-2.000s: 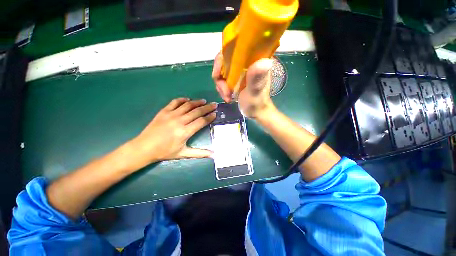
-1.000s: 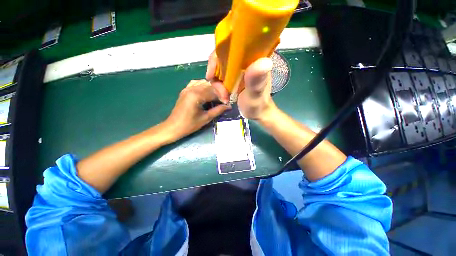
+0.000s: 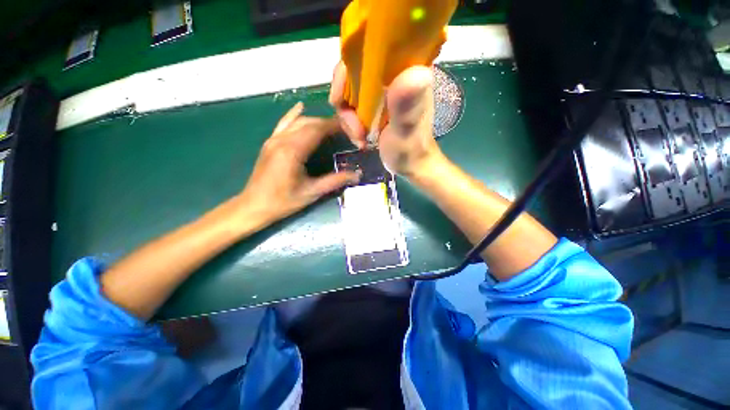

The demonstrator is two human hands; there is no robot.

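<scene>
An open phone [image 3: 371,216] lies flat on the green bench in front of me, with a pale battery area and a dark cover at its top end. My right hand [image 3: 404,120] is bare and grips the yellow-orange electric screwdriver [image 3: 392,48], bit down, over the phone's top end. The bit tip is hidden by my fingers. My left hand [image 3: 292,164] is bare, with fingers apart, at the phone's upper left. Its thumb reaches onto the dark cover [image 3: 352,162]. I see nothing held in it.
A round speckled screw dish [image 3: 448,102] sits right of the screwdriver. A glossy black tray of parts [image 3: 612,172] is at right. A black cord [image 3: 528,196] crosses in front of it. A white strip [image 3: 200,80] runs behind. More phones lie beyond [image 3: 170,22] and in a black tray at far left.
My left hand was flat beside the phone, then pinched near the bit, and is now spread and drawn back a little to the left. The right hand keeps the screwdriver over the phone's top.
</scene>
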